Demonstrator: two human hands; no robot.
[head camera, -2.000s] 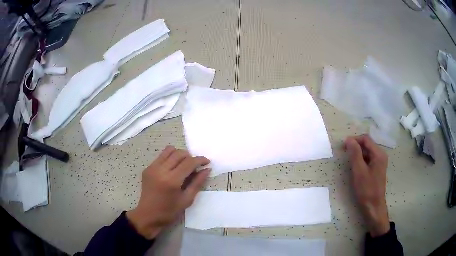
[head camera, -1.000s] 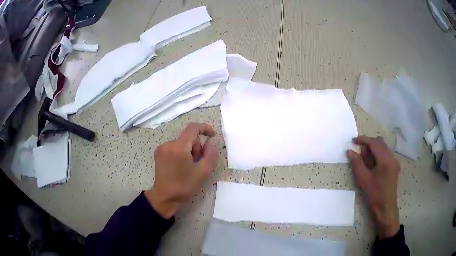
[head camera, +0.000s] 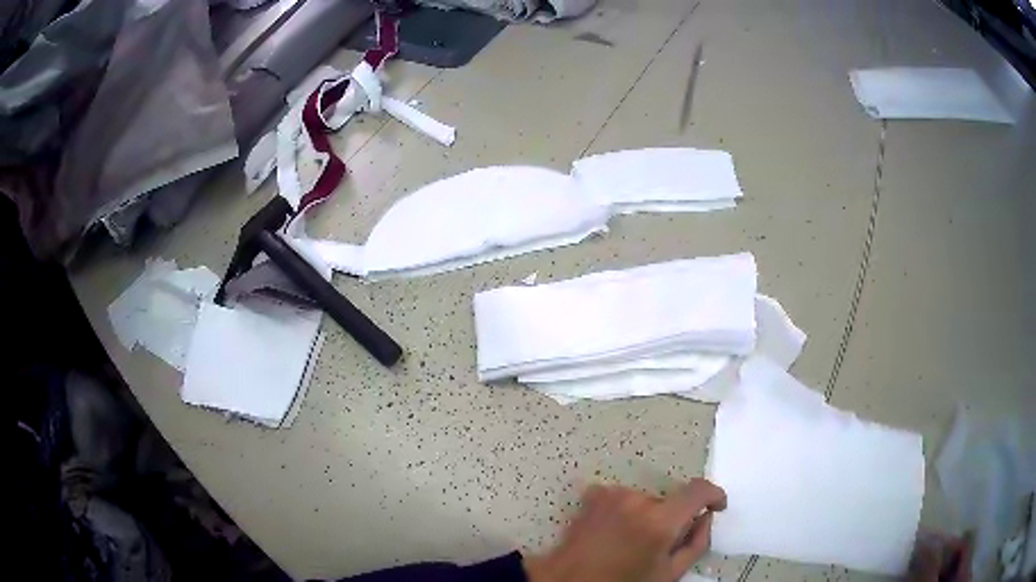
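A wide white panel stack lies at the lower right, its upper left corner beside a bundle of cut pieces. My left hand is at the panel's left edge, fingers curled, fingertips touching or just beside it; whether they grip it is unclear. My right hand is small, blurred and cut off by the bottom edge near the panel's lower right corner; its grip cannot be seen. A sliver of white shows at the bottom edge below the panel.
A curved white piece and a folded strip lie behind the bundle. A black hammer is left, by small white squares and maroon-and-white trim. Grey fabric lies far left, translucent scraps right, a white piece far right.
The view has swung left, so the table things appear shifted right and the near strips have almost left the picture. My left hand has come to the panel's left edge.
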